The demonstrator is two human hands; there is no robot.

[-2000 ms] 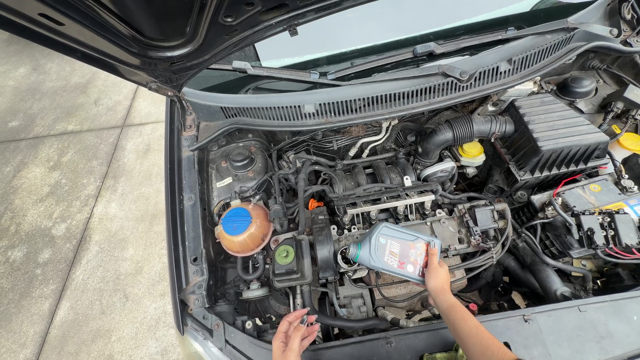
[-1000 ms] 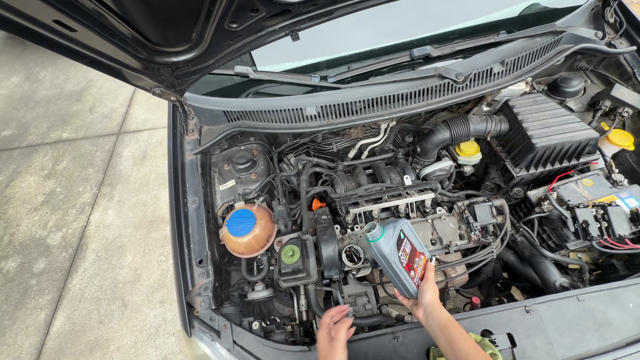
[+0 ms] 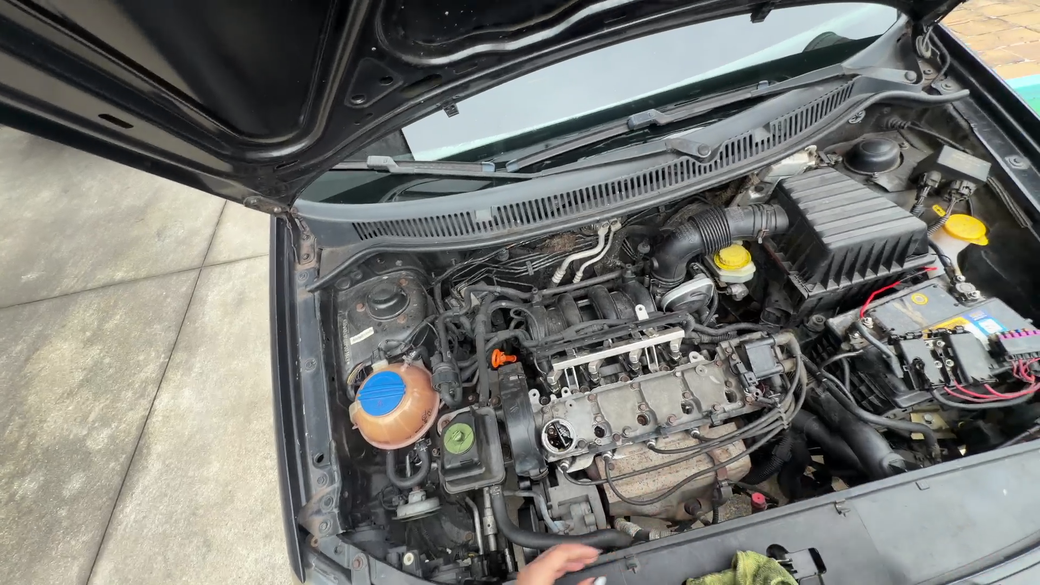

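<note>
At the bottom edge, my left hand [image 3: 561, 562] shows only in part, over the front panel of the engine bay; whether it holds anything is hidden. My right hand is out of view, and no bottle shows. The round oil filler opening [image 3: 559, 436] stands uncapped at the left end of the engine's valve cover [image 3: 662, 404]. Left of it are a reservoir with a green cap [image 3: 458, 438] and a coolant expansion tank with a blue cap [image 3: 383, 393]. An orange plastic handle [image 3: 502, 357] sticks up behind the opening.
A green cloth [image 3: 743, 570] lies on the front panel [image 3: 918, 520]. The battery [image 3: 934, 313], with red wires, and the black air filter box [image 3: 853, 227] are at the right. The raised hood [image 3: 203, 81] hangs over the upper left.
The oil bottle and my right hand have left the view. My left hand has moved down to the bottom edge. The filler opening, behind the bottle two seconds ago, now shows fully.
</note>
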